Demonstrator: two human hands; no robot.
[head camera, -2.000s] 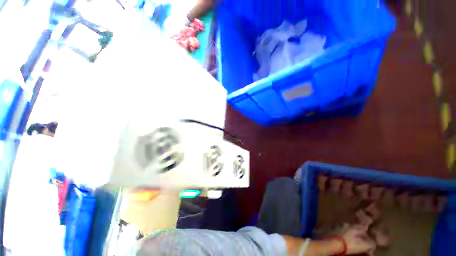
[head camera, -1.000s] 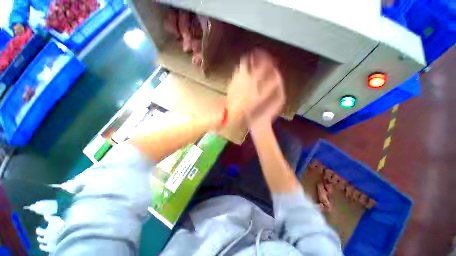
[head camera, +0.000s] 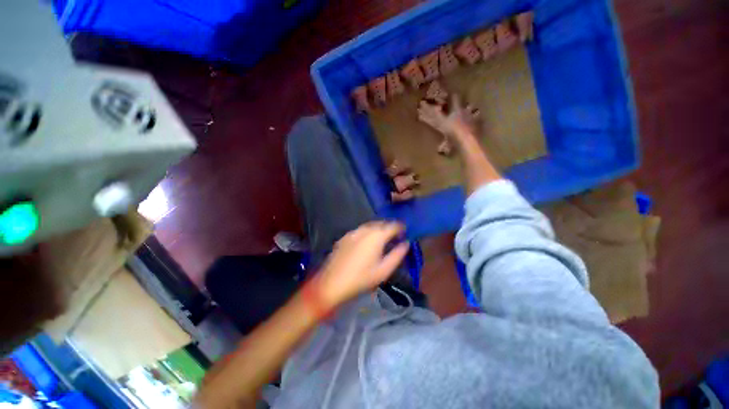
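Pinkish-brown moulded parts (head camera: 432, 64) stand in a row along the far side of a blue crate (head camera: 587, 96), on its brown cardboard liner (head camera: 511, 92). Two or so more lie near the liner's left corner (head camera: 404, 182). My right hand (head camera: 449, 120) is down inside the crate among a few loose parts near the middle; blur hides whether it grips one. My left hand (head camera: 364, 260) is outside the crate by its near left corner, fingers apart, with nothing seen in it.
A cream-grey metal box (head camera: 96, 120) with a lit green light is at left, cardboard (head camera: 132, 319) below its mouth. Brown cardboard sheets (head camera: 611, 248) lie right of my sleeve. Another blue crate (head camera: 192, 24) is at upper left. My knee (head camera: 320, 176) is beside the crate.
The view has turned from the box's opening to the floor crate. Both hands have left the opening; my right hand has moved into the crate, my left to near its corner.
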